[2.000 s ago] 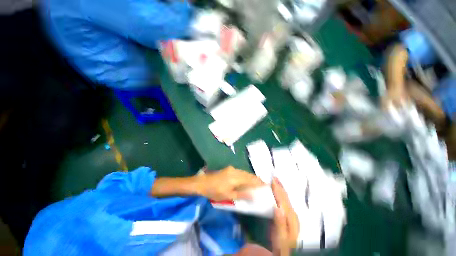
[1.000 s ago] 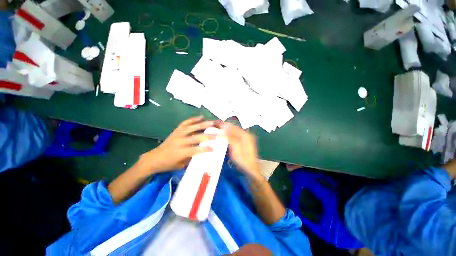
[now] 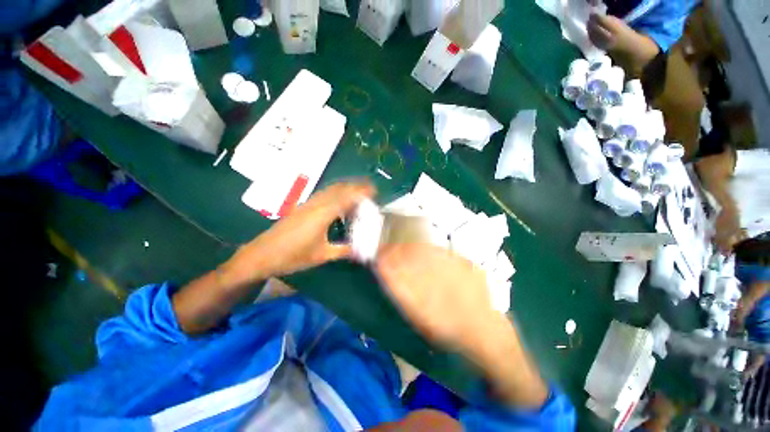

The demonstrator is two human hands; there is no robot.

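Observation:
A small white carton (image 3: 366, 229) is held end-on and blurred over the bench's near part, with a tan-grey patch beside it. My left hand (image 3: 325, 224) grips its left side, thumb and fingers curled round it. My right hand (image 3: 447, 295) is blurred and closes on its right side; its fingertips are hidden. A loose heap of white folded leaflets (image 3: 473, 240) lies just beyond and partly behind my right hand. Two flat white cartons (image 3: 287, 160) with red ends lie side by side, left of the heap.
Open cartons (image 3: 177, 105) stand at the left; more (image 3: 380, 17) stand across the bench. Wrapped white bundles (image 3: 517, 145) and silver-white cylinders (image 3: 620, 126) lie at the far right. Stacked cartons (image 3: 620, 367) are at lower right. Other people's hands (image 3: 623, 38) show at the far side.
The carton has moved from close to my chest out over the bench edge and turned end-on. Both hands moved forward with it. The view has turned, bringing the far side into sight.

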